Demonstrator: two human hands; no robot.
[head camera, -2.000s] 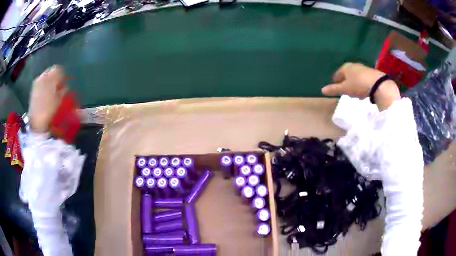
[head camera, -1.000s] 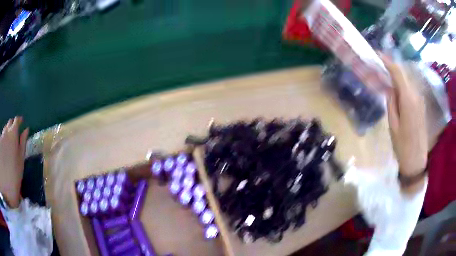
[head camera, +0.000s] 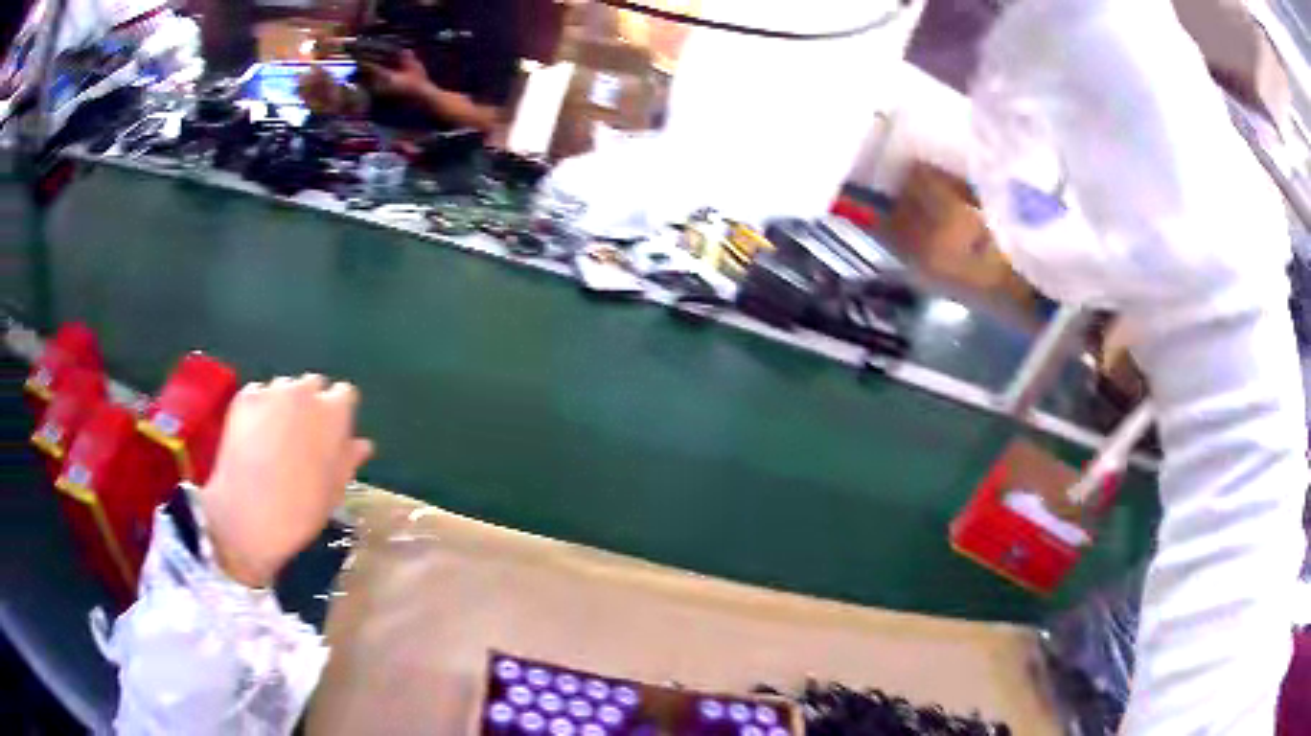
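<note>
My left hand (head camera: 288, 467) is over the near-left edge of the green belt, fingers slightly bent and nothing visible in it. Closed red boxes (head camera: 108, 482) stand upright just left of it. My right arm is raised across the right side in a white sleeve (head camera: 1208, 374); the hand does not show. An open red box (head camera: 1018, 518) with white contents sits on the belt at right. At the bottom edge, a cut-off carton tray holds upright purple batteries (head camera: 561, 697), beside a heap of black cables (head camera: 891, 713).
The green belt (head camera: 575, 388) crosses the view. Beyond it lie cluttered electronics (head camera: 820, 273) and a person's hand and forearm (head camera: 431, 94). A brown box (head camera: 949, 230) is at the far right. Tan paper (head camera: 690, 604) covers the near bench, with a clear bag (head camera: 1100, 661) at its right end.
The view has swung up and left, bringing the red box row in. My left hand is beside the boxes. My right arm has risen; its hand and the white printed sheet it held are out of sight.
</note>
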